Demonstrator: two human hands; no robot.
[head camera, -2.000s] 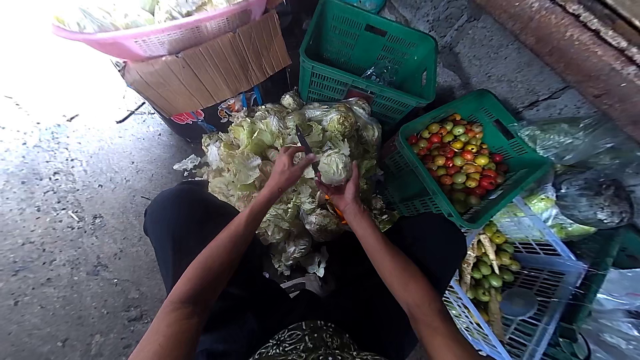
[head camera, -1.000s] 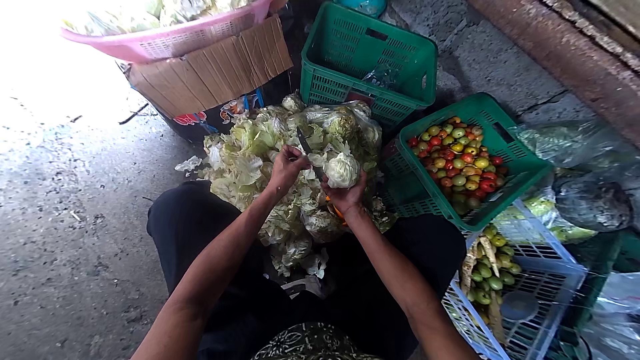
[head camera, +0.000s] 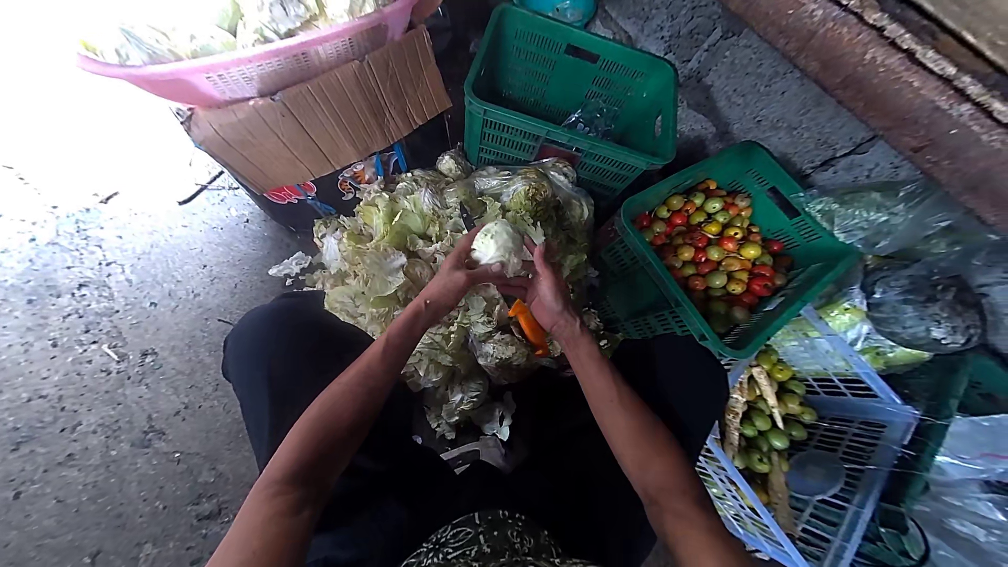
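Observation:
Between my two hands is a small pale green lettuce head (head camera: 498, 244). My left hand (head camera: 463, 272) holds its left side and underside. My right hand (head camera: 547, 293) is at its right side, fingers spread beneath it and thumb near a loose leaf. An orange handle (head camera: 528, 327) shows below my right palm; whether the hand grips it is unclear. A dark, narrow blade-like piece (head camera: 466, 216) shows just above my left hand, its other end hidden. Under and around both hands lies a heap of loose lettuce leaves (head camera: 386, 264), with a clear plastic bag (head camera: 571, 197) at its upper right.
A pink basket (head camera: 299, 67) of wrapped vegetables rests on a cardboard box (head camera: 323, 118) at upper left. A green crate (head camera: 571, 87) stands behind the heap. To the right are a green crate of tomatoes (head camera: 717, 244) and a pale blue crate (head camera: 858, 449) with green fruit and roots.
My left hand has moved right onto the lettuce head, which my right hand alone held earlier. The head has shifted a little left and up.

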